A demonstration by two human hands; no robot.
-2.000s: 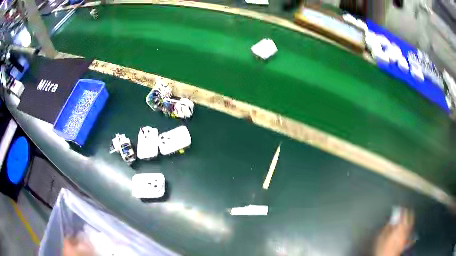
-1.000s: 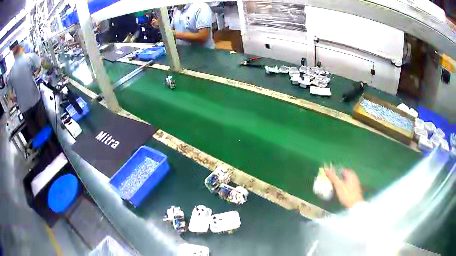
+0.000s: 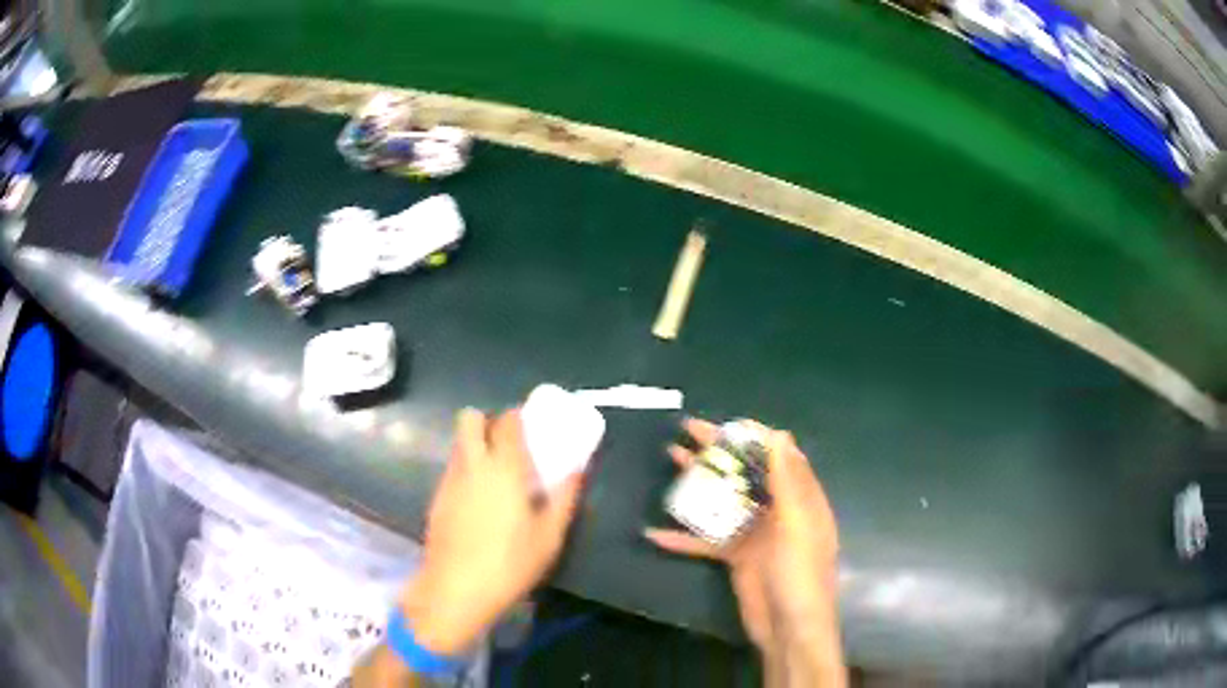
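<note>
My left hand (image 3: 491, 518), with a blue wristband, holds a smooth white housing shell (image 3: 560, 433) over the front of the bench. My right hand (image 3: 781, 524) holds an inner assembly (image 3: 723, 484) with white, yellow and metallic parts, fingers spread around it. The two pieces are apart. A white-handled pointed tool (image 3: 639, 397) lies just behind and between my hands. A pale tan stick (image 3: 681, 284) lies farther back on the dark green bench.
White adapters (image 3: 350, 360) and inner assemblies (image 3: 285, 273) sit at left, near a blue parts bin (image 3: 182, 204) and black mat (image 3: 101, 168). A lined crate (image 3: 148, 538) of white units stands at the front left edge. The green conveyor (image 3: 754, 101) runs behind a pale strip.
The view has tilted down to the bench. The hand that was over the conveyor with a white piece is no longer there; both hands are now over the bench, each holding a part.
</note>
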